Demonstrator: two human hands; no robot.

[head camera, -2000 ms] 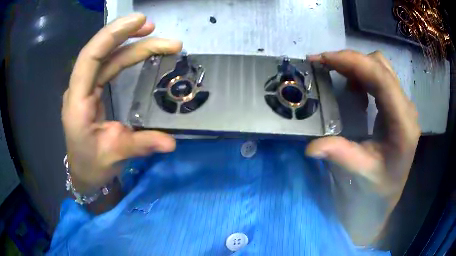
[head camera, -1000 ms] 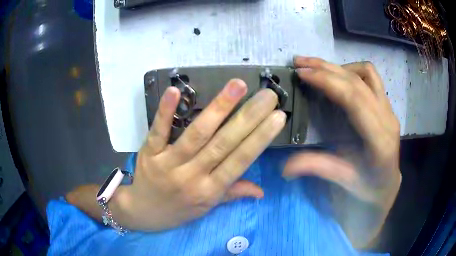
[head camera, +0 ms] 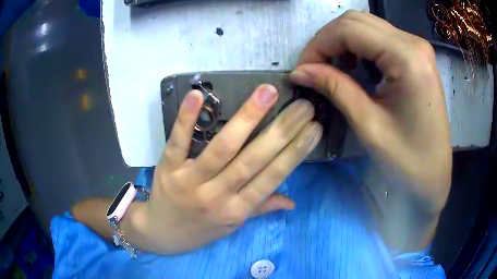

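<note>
The fixture plate (head camera: 240, 82), a grey-brown metal rectangle, lies flat on the white board. My left hand (head camera: 218, 180) lies over it with spread fingers, tips resting on the plate around both nests, gripping nothing. A copper coil (head camera: 207, 121) shows in the left nest between my fingers, with a silvery lead clamp (head camera: 197, 79) above it. My right hand (head camera: 398, 103) has thumb and forefinger closed together at the upper edge of the right nest, where the other clamp sits. That clamp and most of the right nest are hidden by my fingers.
The white board (head camera: 163, 43) has dark specks. Part of a second fixture plate (head camera: 158, 2) shows at the top edge. The black tray (head camera: 406, 19) at upper right holds coil bundles (head camera: 463, 24) with loose copper wire tails. The grey floor (head camera: 60, 125) is at left.
The plate, first held up between both hands, now lies on the board. My left hand has come over it. My right hand has moved from the plate's right end to the right nest's upper edge.
</note>
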